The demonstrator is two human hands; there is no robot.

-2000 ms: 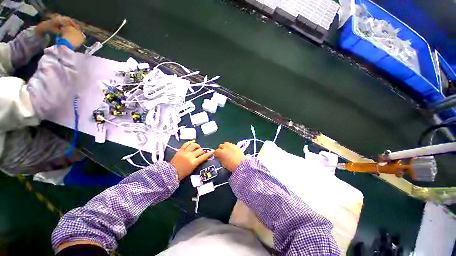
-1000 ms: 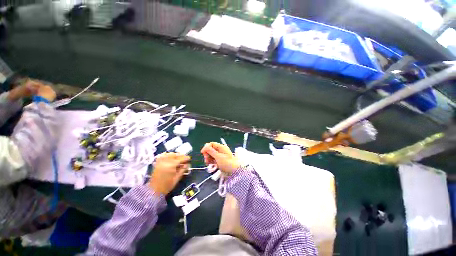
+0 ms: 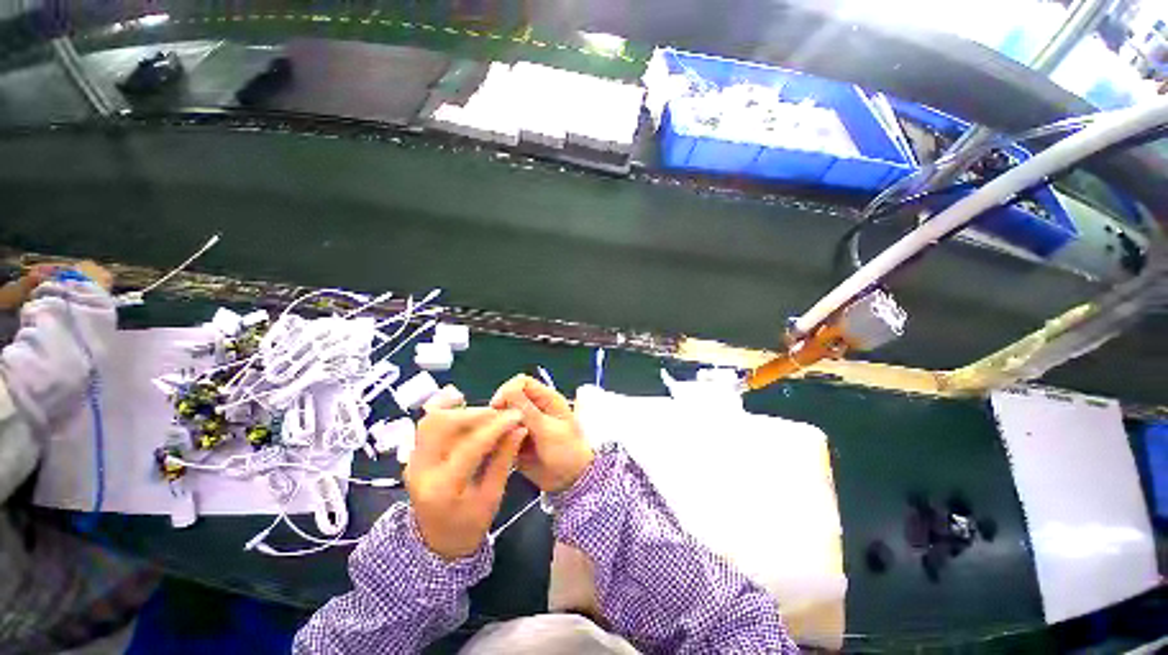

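Observation:
My left hand point(image 3: 451, 476) and my right hand point(image 3: 544, 433) meet fingertip to fingertip above the bench, left of the cream-white pad. The fingers of both are bent together; whatever lies between them is hidden. A short piece of white cord point(image 3: 516, 518) shows below the hands. The board and white housing seen there earlier are not visible behind my left hand. White cords point(image 3: 314, 371) lie in a tangled pile on a white sheet point(image 3: 96, 441), with green and yellow circuit boards point(image 3: 205, 416) at its left. Several white housings point(image 3: 416, 390) lie between the pile and my hands.
The cream-white pad point(image 3: 717, 493) lies under my right forearm. An orange-handled tool point(image 3: 801, 361) hangs beyond it. Small black parts point(image 3: 941, 535) and a white panel point(image 3: 1076, 512) are at right. A blue bin point(image 3: 781, 141) stands beyond the belt. Another person's sleeve point(image 3: 58, 365) is at left.
The camera view has tilted up and shifted right. My hands, a little apart one second ago, are now together, and my left hand covers the spot where the board and housing showed.

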